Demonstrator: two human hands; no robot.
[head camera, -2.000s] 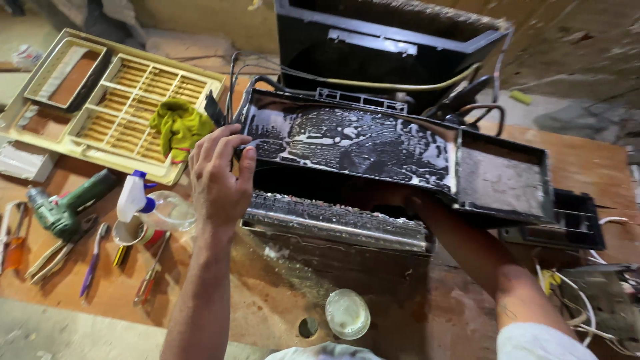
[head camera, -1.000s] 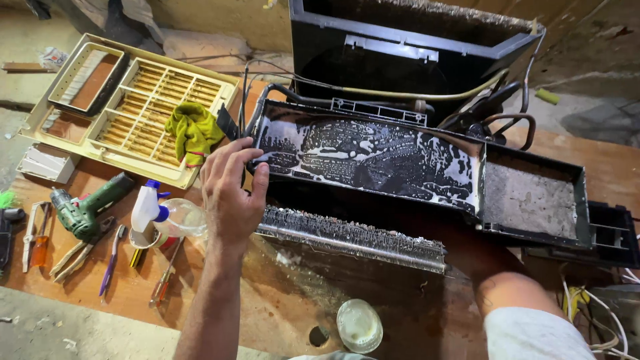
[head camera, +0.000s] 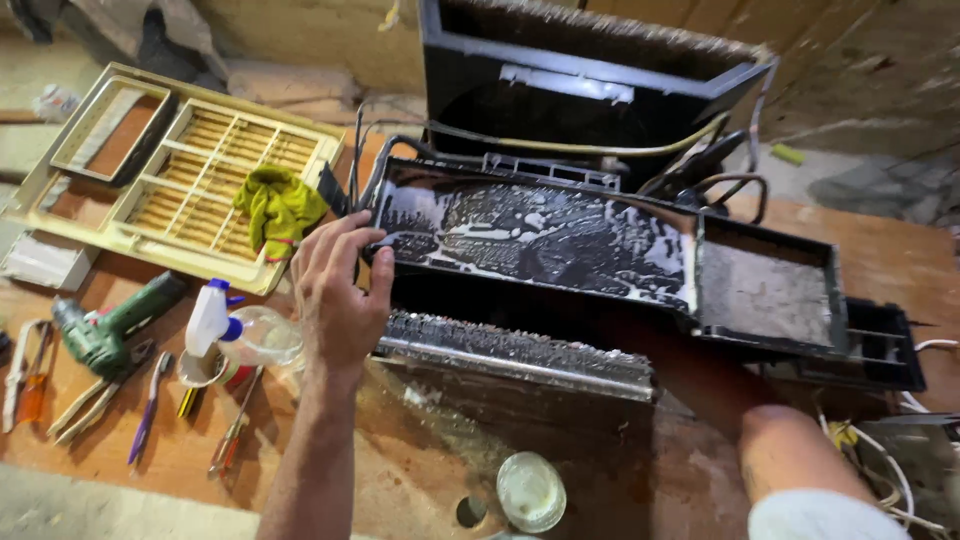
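A black plastic housing panel (head camera: 540, 240), wet with white foam, lies across the opened appliance. My left hand (head camera: 341, 281) rests its fingers and thumb on the panel's left end. My right forearm reaches in under the panel from the lower right; the hand itself is hidden beneath it. Adjoining the panel at the right is a square compartment (head camera: 769, 289) with a grey, dusty-looking floor. In front of the panel lies a metal finned coil (head camera: 517, 356) with a rough upper edge. Behind stands a large black casing (head camera: 585, 97).
A cream grille frame (head camera: 217, 180) with a yellow-green glove (head camera: 279, 206) is at left. Nearer are a green power drill (head camera: 112, 322), spray bottle (head camera: 255, 330), pliers (head camera: 105, 390), toothbrush (head camera: 150, 405) and screwdriver (head camera: 238, 424). A cup of whitish liquid (head camera: 531, 491) stands in front; white wires (head camera: 885, 457) lie right.
My left hand stays at the panel's left end, and my right arm stays under the panel. Nothing else has plainly changed.
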